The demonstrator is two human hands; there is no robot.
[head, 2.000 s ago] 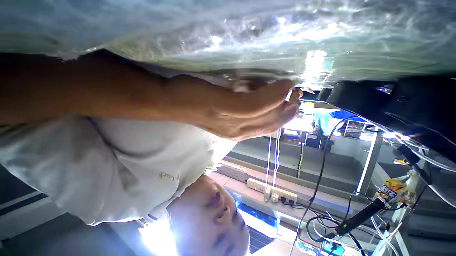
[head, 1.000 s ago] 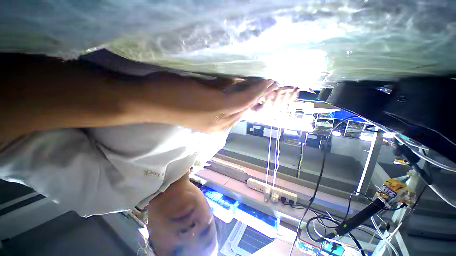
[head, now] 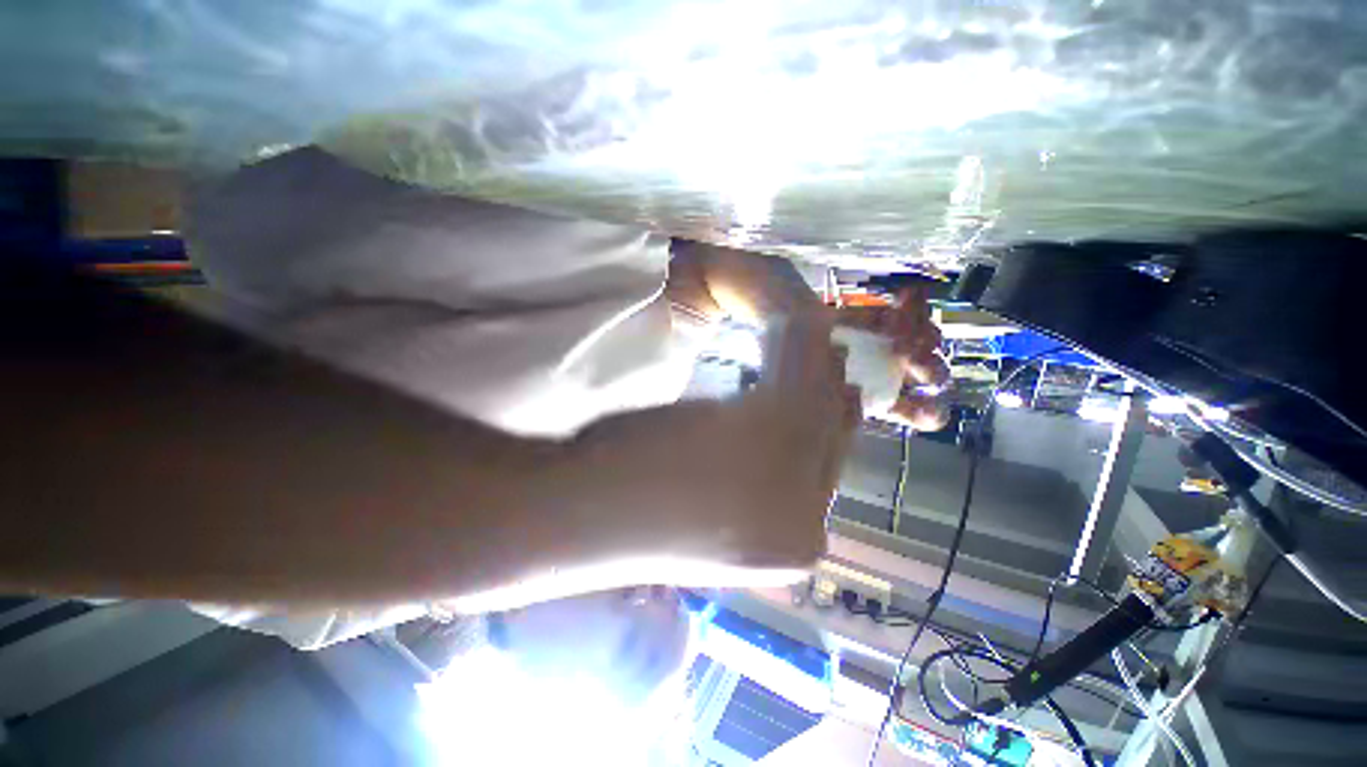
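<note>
The view is upside down. Clear bubble wrap (head: 495, 113) fills the top, with strong glare. A bare forearm comes in from the left edge to a blurred hand near the middle, with another hand close behind it at a white sleeve. Fingers show around a small white thing (head: 870, 367), too blurred to name. I cannot tell whether either hand is my left hand or my right hand, or what they grip. Large black shapes (head: 1229, 322), perhaps lock panels, lie at the right under the wrap.
A person in a white shirt (head: 435, 322) faces the camera, the head lost in glare. At lower right are a black and orange tool (head: 1102, 644), looped cables and a metal frame. Behind are a power strip (head: 847, 587) and grey rails. A white cable crosses the right side.
The forearm has moved lower in the picture and turned. The two hands are now bunched near the middle and the white thing shows. The person's head and shirt have shifted, and glare has moved.
</note>
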